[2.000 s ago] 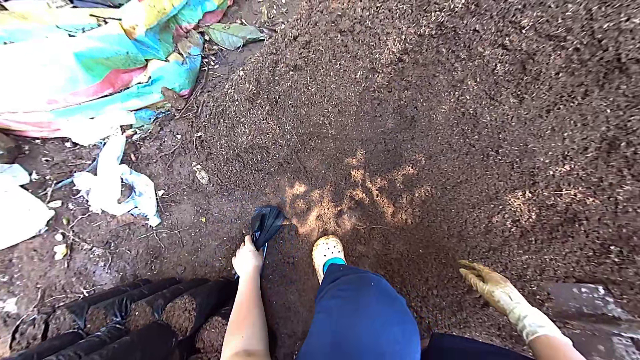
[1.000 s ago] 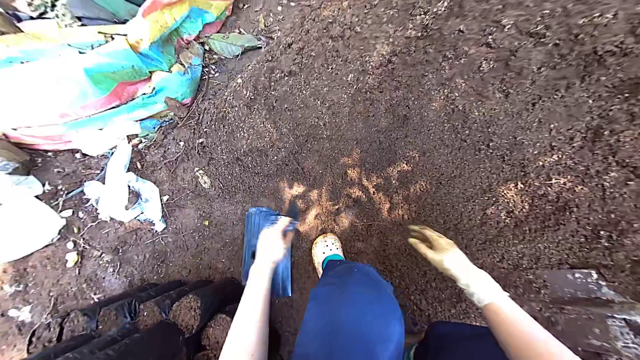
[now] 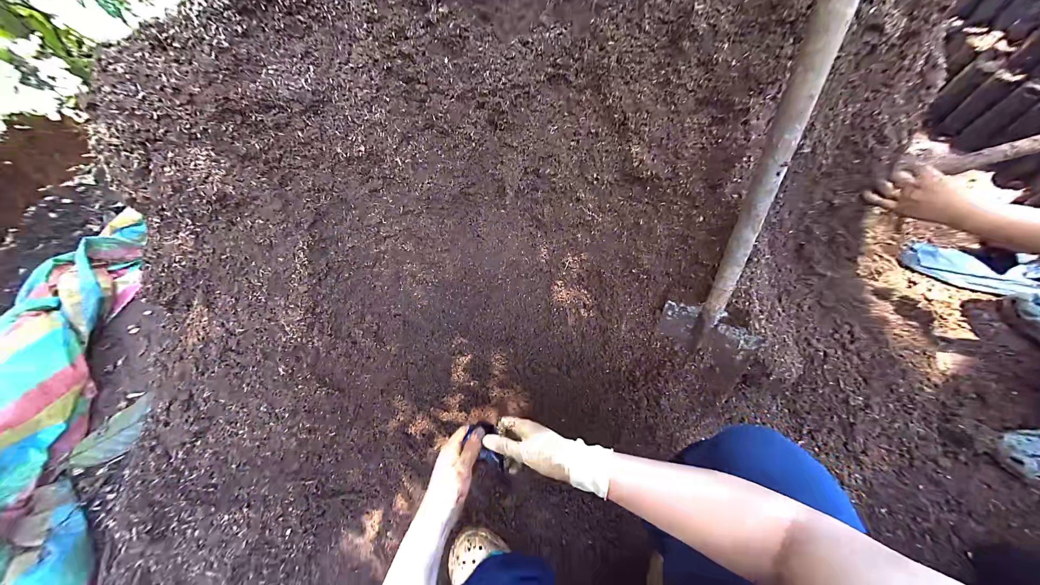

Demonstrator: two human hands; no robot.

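My left hand (image 3: 457, 461), bare, and my right hand (image 3: 543, 452), in a soiled pale glove, meet low in the middle of the view. Between them is a small black plastic bag (image 3: 491, 460), mostly covered by the fingers; both hands grip it at its edges. Beneath and beyond them spreads a large heap of dark, crumbly soil (image 3: 455, 244). My foot in a yellow clog (image 3: 475, 548) stands just below the hands.
A shovel with a wooden handle (image 3: 768, 175) stands in the soil at the right. Past it, another person's hand (image 3: 918, 193) is near a wooden handle. Filled black bags (image 3: 987, 97) stand at top right. A striped plastic sheet (image 3: 45, 366) lies at the left, beside a large leaf (image 3: 111, 435).
My right hand has come over to my left hand and now holds the black bag too. The bag hung from my left hand alone before. The view has swung up and right.
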